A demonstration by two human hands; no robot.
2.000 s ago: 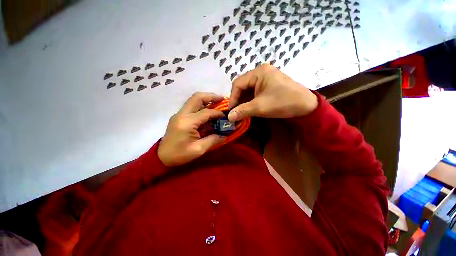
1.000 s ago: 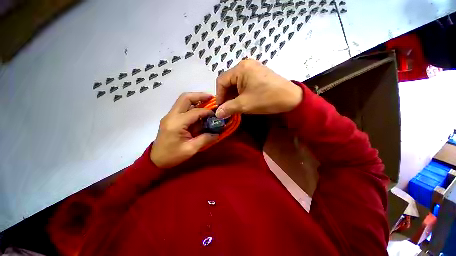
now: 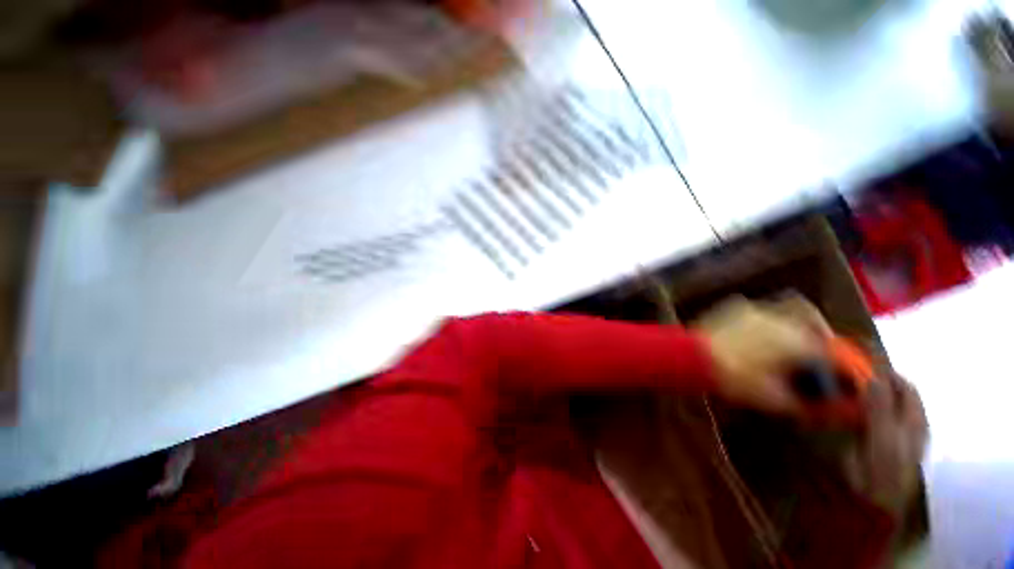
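The picture is blurred. The orange cord coil [image 3: 847,389] is over the open brown carton at the right, below the table edge. A dark plug end [image 3: 815,380] shows at its left side. My left hand [image 3: 762,350] reaches across and is closed on the coil's left side. My right hand [image 3: 891,431] is at the coil's right side, its fingers against it; the finger detail is smeared. The rows of dark labels [image 3: 534,183] lie on the white table.
The white table [image 3: 222,322] has a dark seam at the upper right. The open carton [image 3: 656,467] is below the table edge. A brown box with pale plastic [image 3: 334,122] stands at the back left. Something red [image 3: 906,250] is beyond the table edge at right.
Both hands and the coil have moved from in front of my chest to the right, over the carton. The view has swung, showing more of the table's back. My right hand has left the plug's face.
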